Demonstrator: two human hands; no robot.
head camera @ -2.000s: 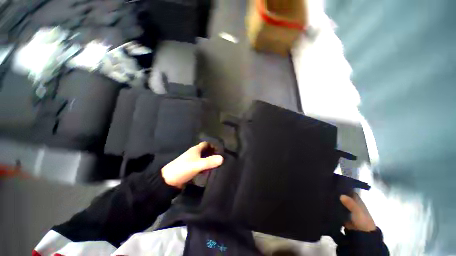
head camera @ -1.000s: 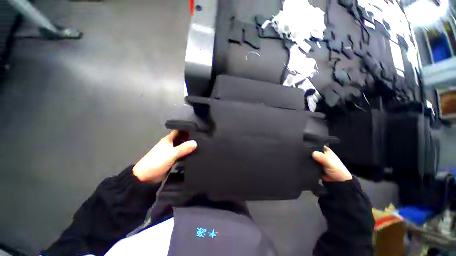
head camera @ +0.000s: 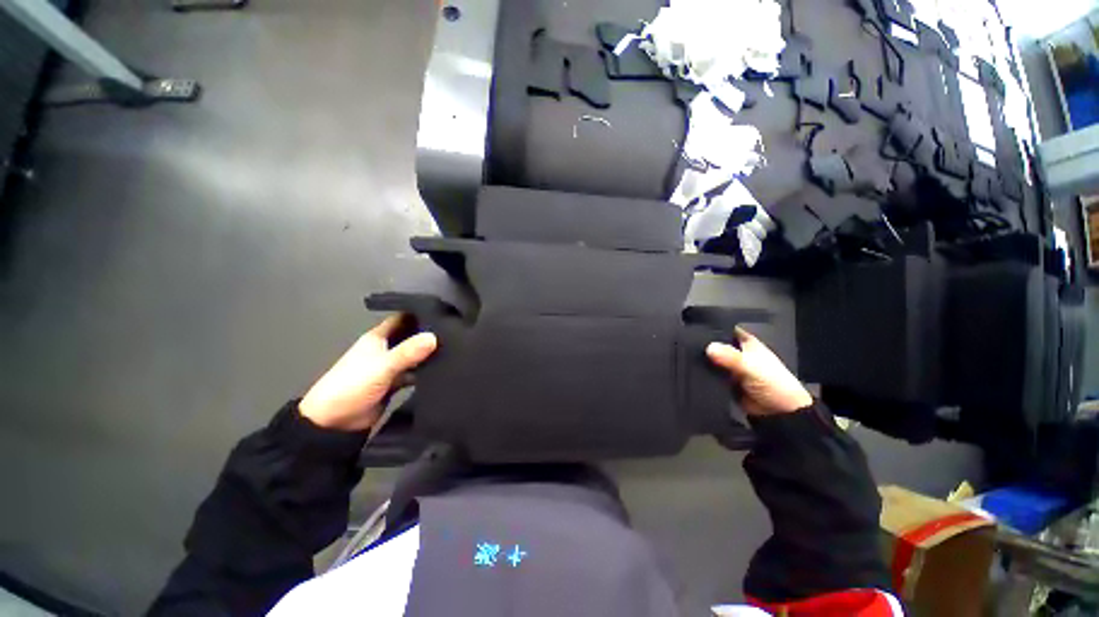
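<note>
A stack of black cut panels (head camera: 579,380) with tabbed edges is held in front of my body, between both hands. My left hand (head camera: 368,376) grips its left edge, thumb on top, below two protruding tabs. My right hand (head camera: 762,374) grips its right edge, thumb on top. The fingers under the stack are hidden. The far edge of the stack reaches the near end of the cutting table (head camera: 603,163); I cannot tell if it touches.
White scraps (head camera: 723,60) lie in a crumpled heap on the table, with small black cut parts (head camera: 832,169) around them. Stacked black panels (head camera: 868,325) stand at the right table end. A cardboard box (head camera: 934,542) is at the lower right. Grey floor is on the left.
I have turned from the stacks to face the table's left end. Both hands now hold the panel stack. Over the last second it has shifted slightly left in view.
</note>
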